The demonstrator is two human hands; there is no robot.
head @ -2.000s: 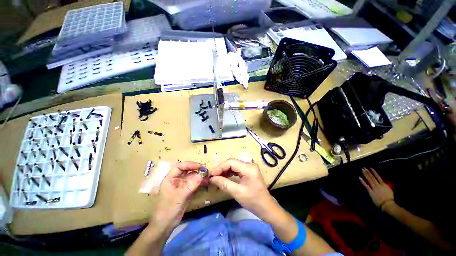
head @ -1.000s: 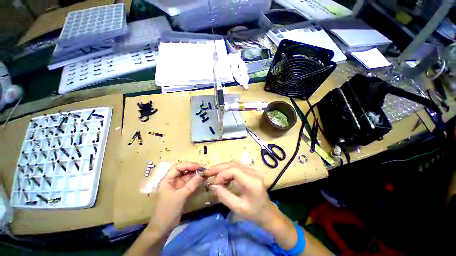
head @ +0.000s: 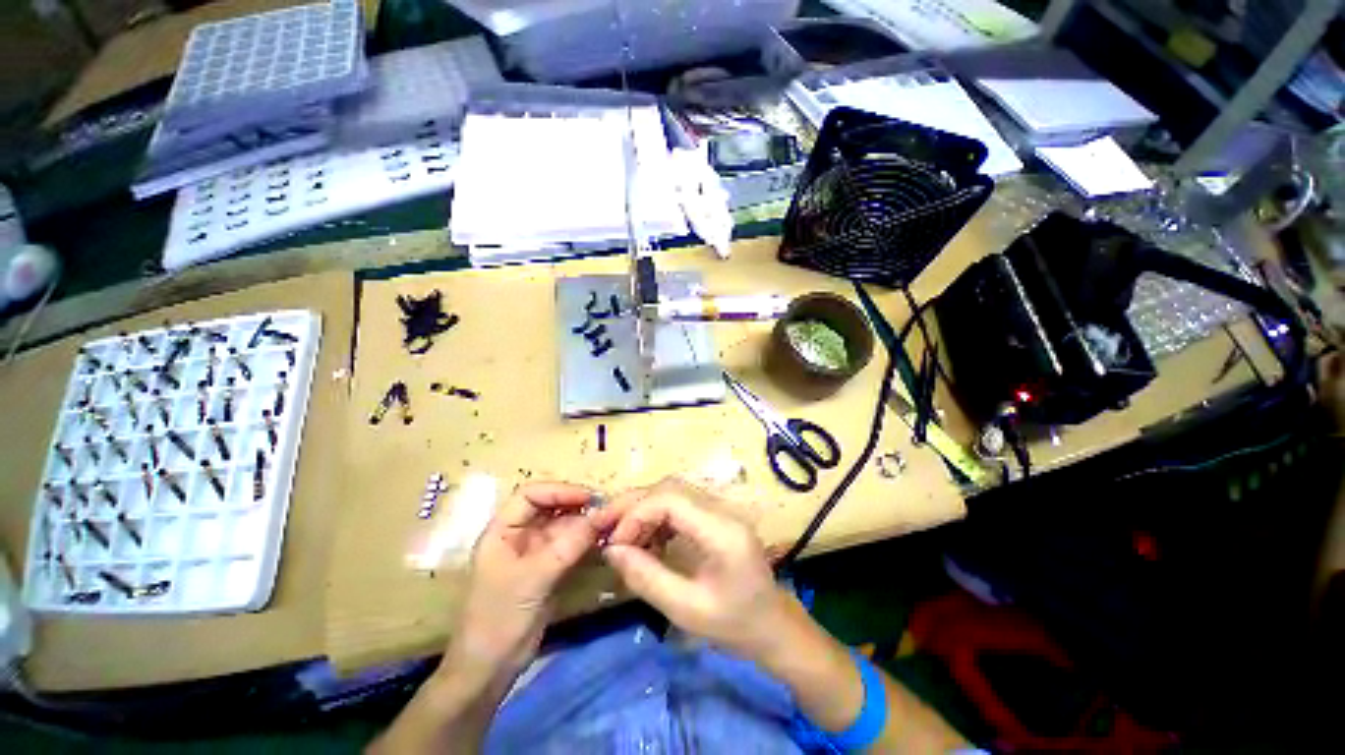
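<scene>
My left hand and my right hand meet at the front middle of the cardboard. Their fingertips pinch a small assembly between them; the fingers hide most of it. A short black tubular part lies just beyond the hands. More black parts lie on the metal fixture plate. A clear film patch and a short row of silvery parts lie left of my left hand.
A white compartment tray with dark pieces is at left. A black clump lies behind. Scissors, a dispenser tube, a round bowl, a fan and a black soldering station stand right. A black cable runs beside the scissors.
My right fingertips have drawn closer to my left ones around the small assembly. The other person's hand and forearm at right, seen two seconds ago, are gone. A red light shows on the soldering station.
</scene>
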